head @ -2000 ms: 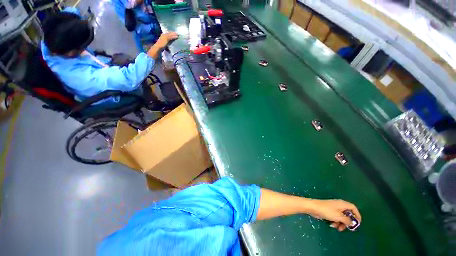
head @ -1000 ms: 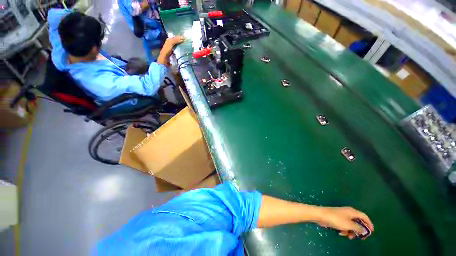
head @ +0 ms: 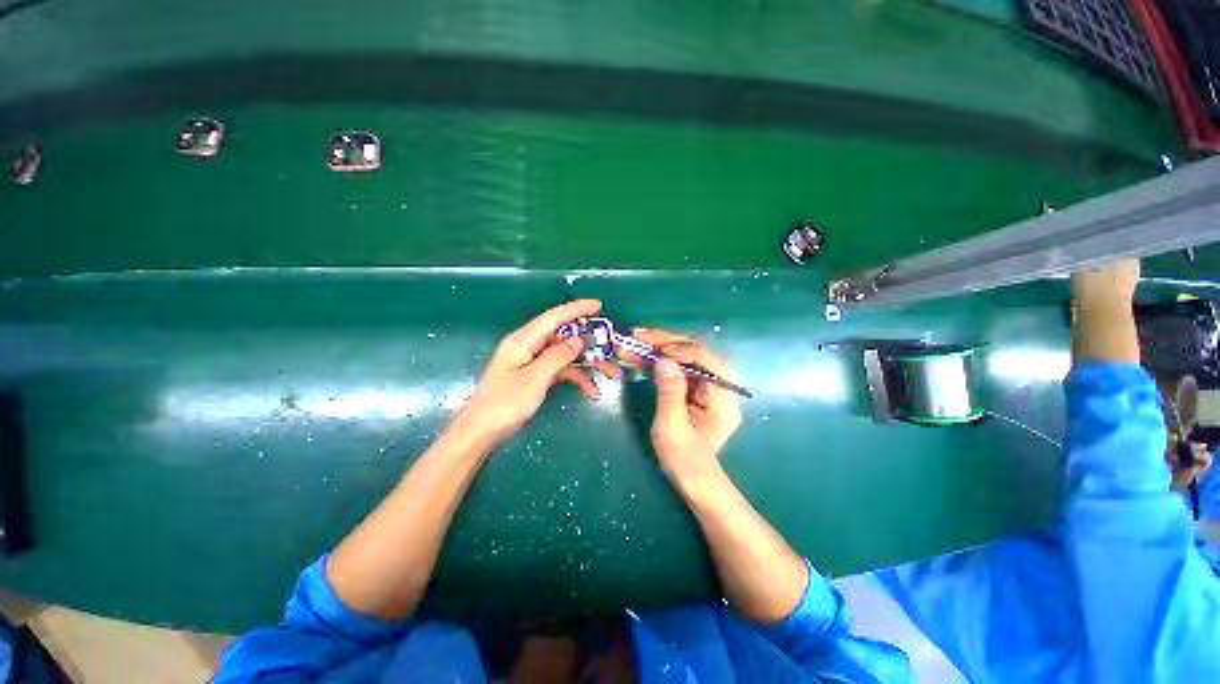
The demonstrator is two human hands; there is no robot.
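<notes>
My left hand [head: 525, 374] holds a small watch case [head: 589, 342] between thumb and fingers, above the green bench. The case has a shiny rim and pale inner parts. My right hand [head: 692, 405] grips slim tweezers [head: 689, 370] like a pen. Their silver tip points left and meets the right side of the case; whether it touches an inner part is too small to tell. The dark rear end points down to the right.
Cases lie on the green belt [head: 442, 201] at left [head: 201, 136] and right [head: 803, 242]. A solder wire spool [head: 937, 386] stands at right below a slanting grey post [head: 1044, 238]. A neighbour's blue sleeve [head: 1117, 454] reaches in at right. Pale crumbs dot the bench.
The view has turned from the left side to straight ahead. My left hand has brought a case from the belt to in front of me. My right hand and tweezers have come into view.
</notes>
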